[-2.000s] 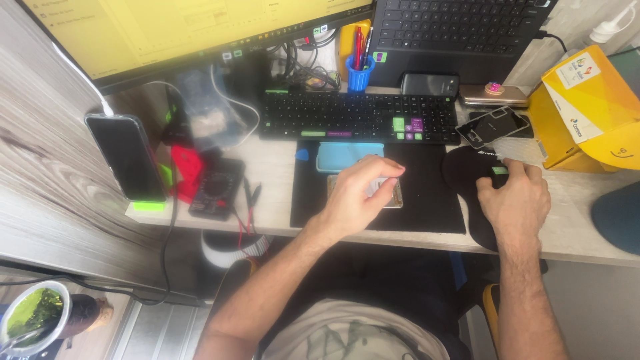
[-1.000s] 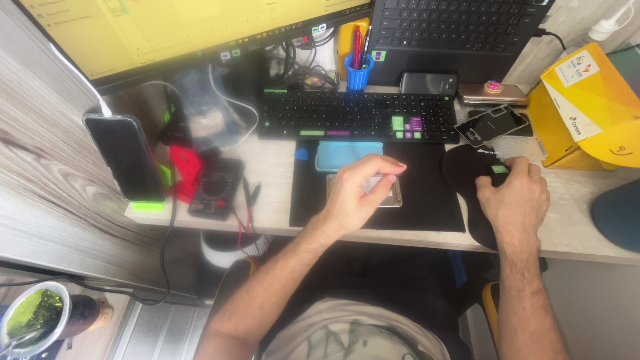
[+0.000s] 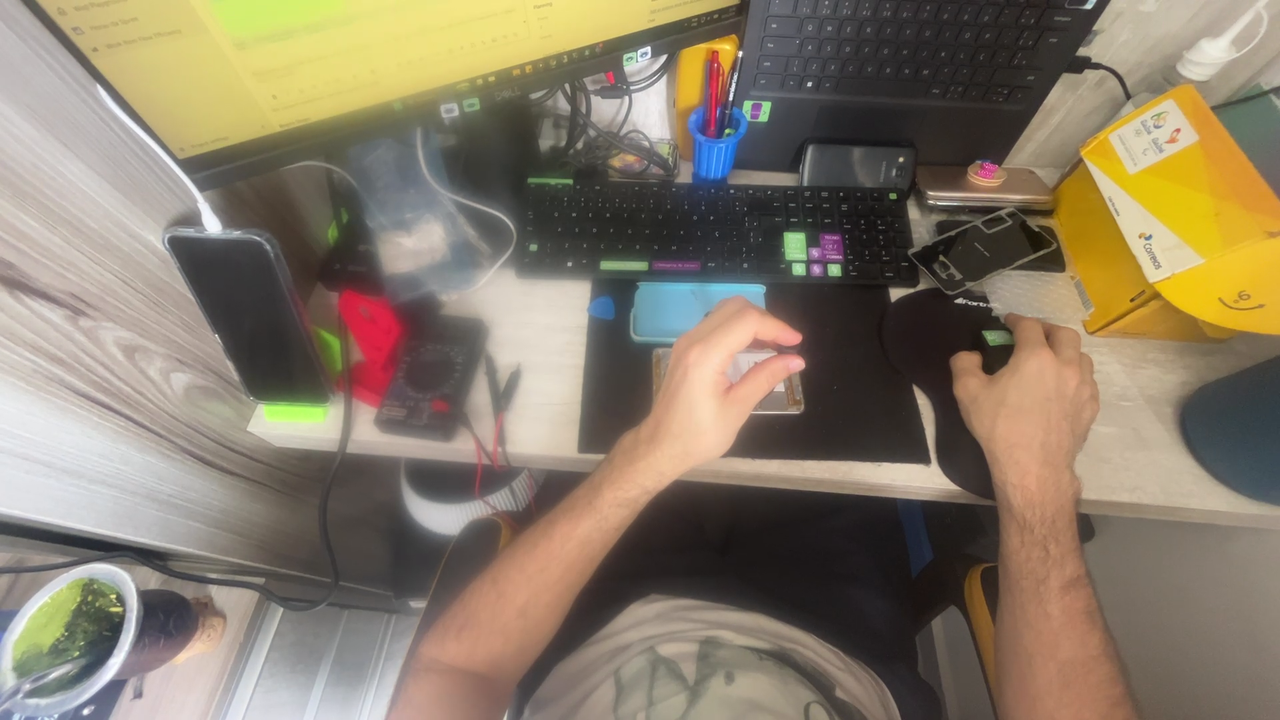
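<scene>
My left hand [image 3: 715, 385] is raised above a black mat [image 3: 850, 420], its thumb and forefinger curved with a gap between them and nothing visible in it. Beneath this hand lies a flat, silvery rectangular item [image 3: 785, 400], partly hidden by the fingers. A light-blue case [image 3: 690, 310] rests on the mat just behind it, with a small blue pick [image 3: 602, 307] at the mat's upper left corner. My right hand [image 3: 1030, 400] grips a dark computer mouse [image 3: 993, 350] on a black mouse pad [image 3: 925, 345].
Behind the mat are a keyboard [image 3: 700, 225], a laptop [image 3: 900, 90] and a blue pen cup [image 3: 714, 150]. A multimeter [image 3: 432, 375] and a propped phone [image 3: 250, 315] stand left. At right are a clear phone case [image 3: 985, 250] and a yellow box [image 3: 1140, 220].
</scene>
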